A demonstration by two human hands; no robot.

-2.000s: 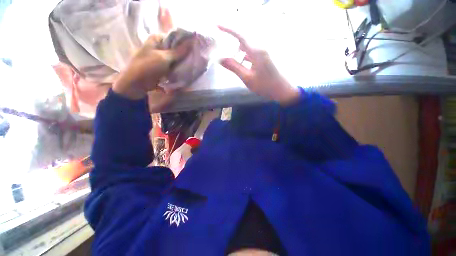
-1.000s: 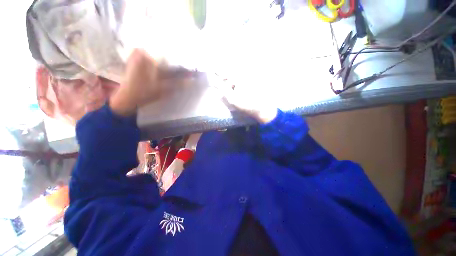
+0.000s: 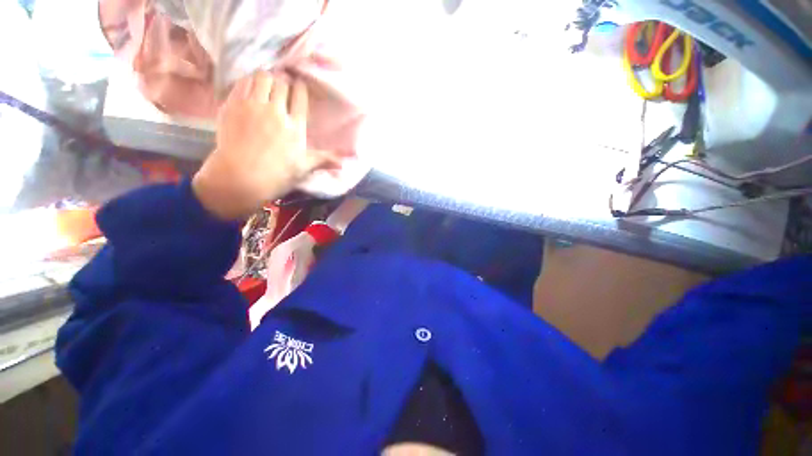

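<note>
The garment [image 3: 334, 111], pink on one side and pale greyish on the other, lies bunched on the left part of the white table and reaches its front edge. My left hand [image 3: 260, 134] rests on it from above, fingers bent into the cloth and gripping it near its lower end. The fingertips are partly hidden in the folds. My right hand is out of the picture; only the blue right sleeve [image 3: 712, 321] shows, stretched toward the right rim.
Scissors [image 3: 661, 62] with yellow and red-orange handles lie under the sewing machine head [image 3: 748, 40] at upper right. Thread snips [image 3: 659, 144] and thin cords [image 3: 712, 171] lie below them. The table's grey edge [image 3: 499, 209] runs across in front of me.
My left hand has pulled the garment toward the table's front edge, and more of its pink side shows. My right hand has left the table middle and gone out of view on the right.
</note>
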